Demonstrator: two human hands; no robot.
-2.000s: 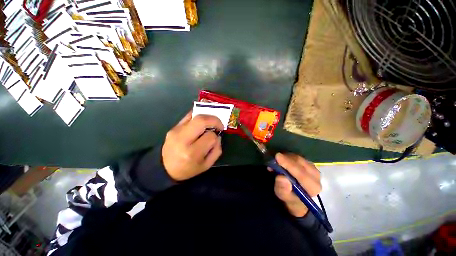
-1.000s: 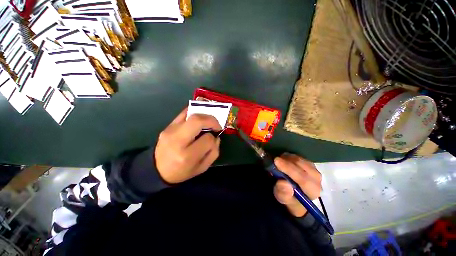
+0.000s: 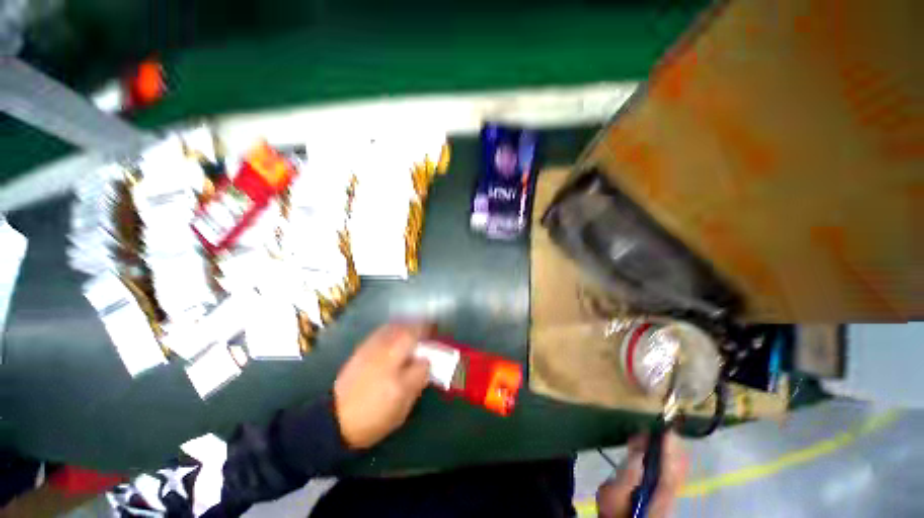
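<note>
The frame is blurred. A red device housing (image 3: 484, 376) lies on the dark green mat, its orange patch at the right end. A white LCD module (image 3: 439, 362) lies on its left part. My left hand (image 3: 382, 386) has its fingers around the housing's left end, covering that end and part of the module. My right hand (image 3: 648, 473) grips the soldering iron (image 3: 649, 467) at the bottom right. The iron points up to the near side of the white roll with a red band (image 3: 648, 354); whether its tip touches is unclear.
Piled LCD modules (image 3: 380, 228) lie at left with another red unit (image 3: 243, 197) on top. A lit phone (image 3: 504, 182) lies above. Cardboard sheet (image 3: 557, 344), black fan (image 3: 638, 248) and large cardboard box (image 3: 800, 172) are at right. The green belt (image 3: 405, 56) runs behind.
The view has shifted, now showing the belt, phone and box. The iron has moved from the module's tail to the roll at right. My left hand remains at the red housing's left end.
</note>
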